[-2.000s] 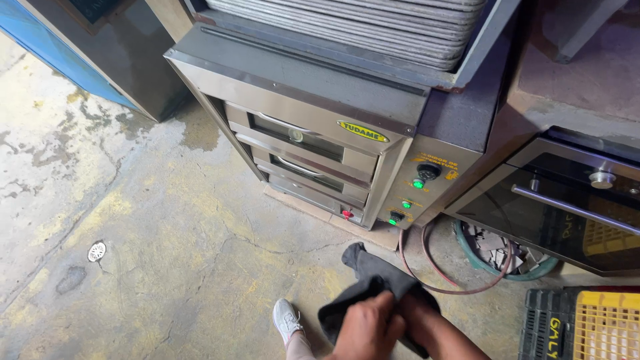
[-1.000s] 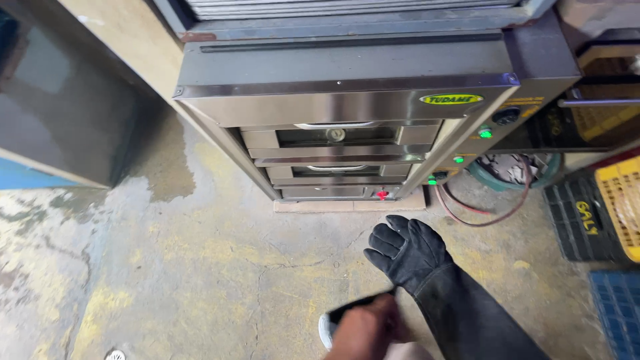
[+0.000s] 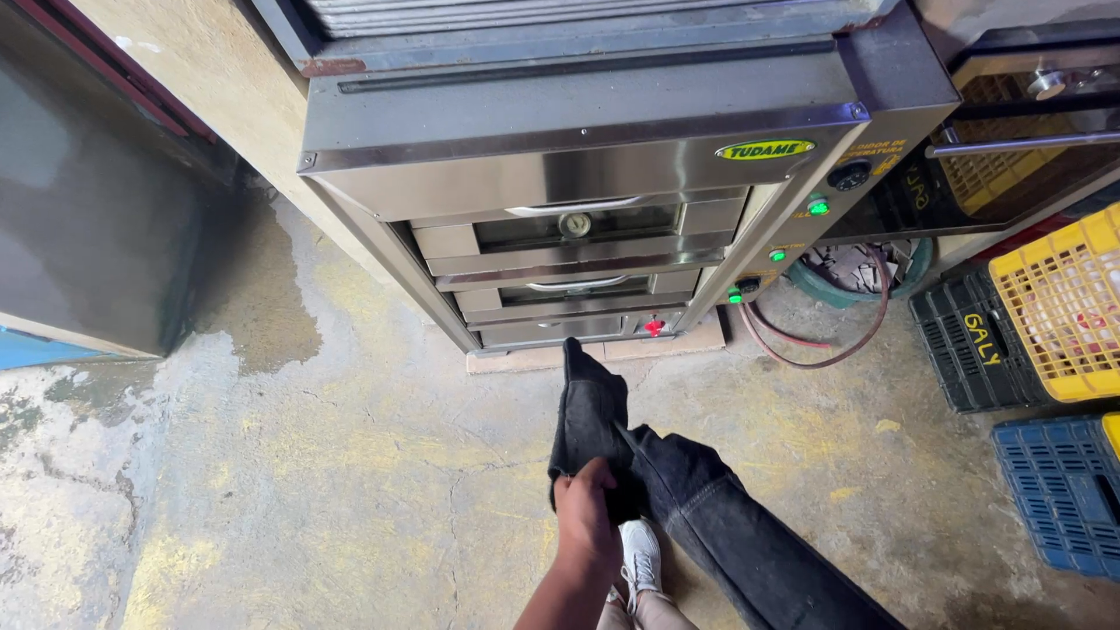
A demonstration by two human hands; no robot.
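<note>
My bare left hand [image 3: 586, 507] grips the cuff edge of a loose black work glove [image 3: 595, 402], whose tip points up toward the oven. On my right hand [image 3: 669, 464] is a matching long black glove with a sleeve-like cuff [image 3: 761, 542] over the forearm. Its gloved fingers meet the right edge of the loose glove and appear to pinch it; the fingertips are partly hidden. Beyond both hands stands a stainless steel deck oven [image 3: 525, 179] with windowed doors, a dial thermometer [image 3: 575, 225], a red valve handle [image 3: 654, 327] and lit green switches [image 3: 818, 206].
Right of the oven are a curled hose [image 3: 818, 363], a green tub of broken pieces [image 3: 840, 296], another glass-fronted oven [image 3: 1024, 149], and black [image 3: 971, 350], yellow [image 3: 1067, 324] and blue [image 3: 1059, 499] plastic crates. A dark cabinet [image 3: 96, 201] stands left. My white shoe [image 3: 641, 556] is below my hands.
The right hand's gloved fingers, spread one second ago, have closed in beside the loose glove. The loose glove, low by my left hand then, now points up toward the oven.
</note>
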